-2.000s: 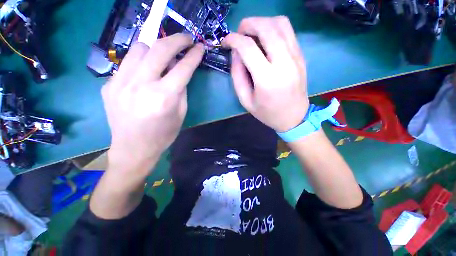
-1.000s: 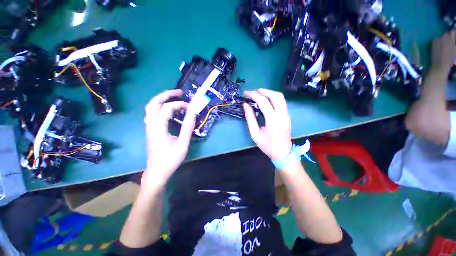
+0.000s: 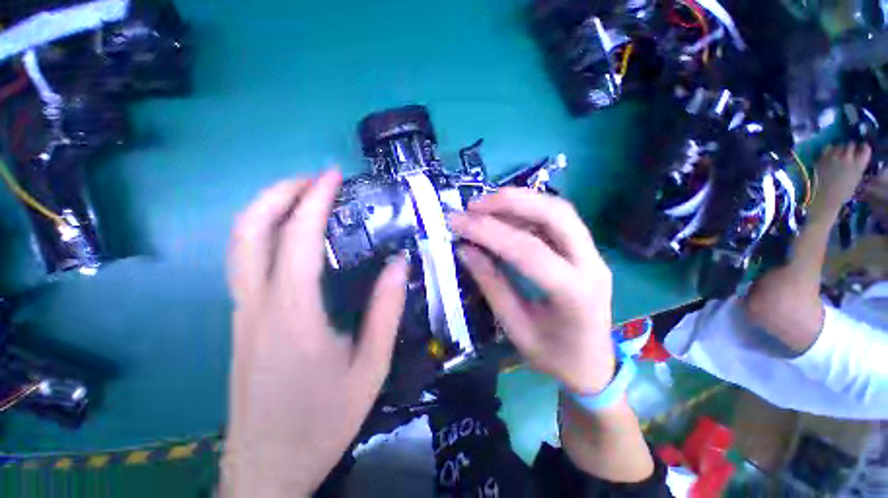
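Observation:
A black half-assembled camcorder body (image 3: 394, 209) lies in front of me, its round barrel (image 3: 395, 124) pointing away. A white ribbon cable (image 3: 437, 258) runs along the body towards me, with a small yellow patch (image 3: 435, 347) near its lower end. A narrow side arm (image 3: 531, 175) sticks out to the right. My left hand (image 3: 302, 321) is at the body's left side, thumb and fingers apart, with nothing seen in it. My right hand (image 3: 545, 277) is over the body's right side, fingertips at the ribbon cable. Whether they pinch anything is hidden.
More black units with wires lie at the left (image 3: 92, 117) and upper right (image 3: 701, 175). Another person's arm (image 3: 794, 282) reaches in at the right edge. Red plastic pieces (image 3: 709, 457) are on the floor at lower right. Yellow-black tape (image 3: 127, 457) shows at lower left.
The body has turned so its barrel points away and the ribbon runs towards me. My left hand has opened beside it. My right hand has moved from the side arm to the ribbon. The view has shifted.

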